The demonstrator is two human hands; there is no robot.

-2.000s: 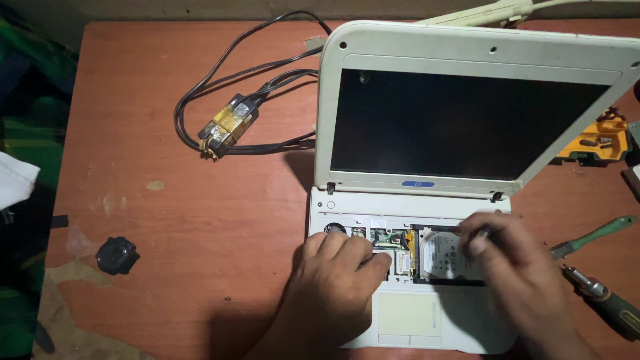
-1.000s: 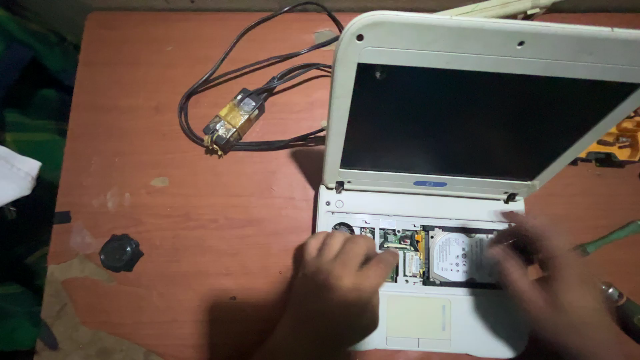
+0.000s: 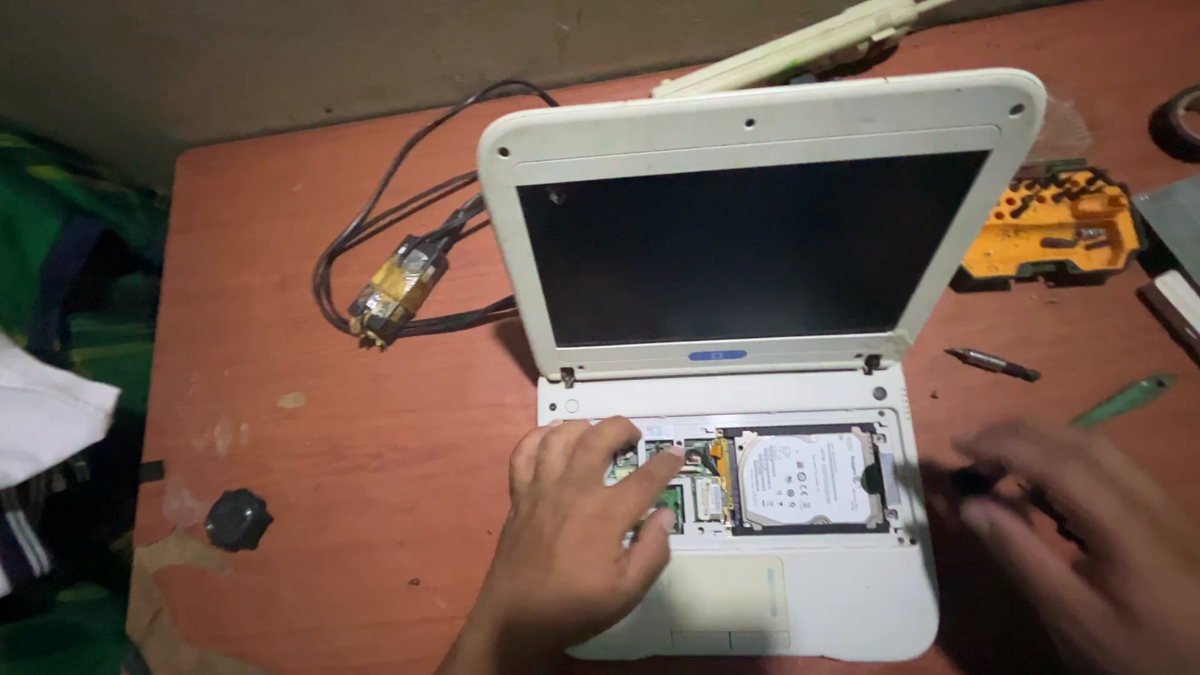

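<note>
A small white laptop (image 3: 844, 600) stands with its lid up and its dark screen (image 3: 750, 253) facing me. The keyboard is off, so the bay shows a 2.5-inch hard drive (image 3: 806, 478) on the right and green circuit boards with an orange ribbon (image 3: 719, 464) left of it. Over the left part of the bay rests my left hand (image 3: 586, 525), fingers spread, fingertips at the boards. My right hand (image 3: 1078, 525) is blurred, right of the laptop above the table. A dark thing lies between its fingers; whether the hand grips it is unclear.
An orange bit case (image 3: 1059, 234), a metal bit-like tool (image 3: 994, 364), a green-handled tool (image 3: 1125, 398) and a tape roll (image 3: 1177, 122) lie at right. Left are a taped adapter (image 3: 398, 291) with black cables and a black knob (image 3: 239, 520). A cream-coloured bar (image 3: 797, 47) lies behind the lid.
My right hand has moved right, away from the hard drive to beside the laptop. My left hand remains over the left part of the bay. The view has shifted.
</note>
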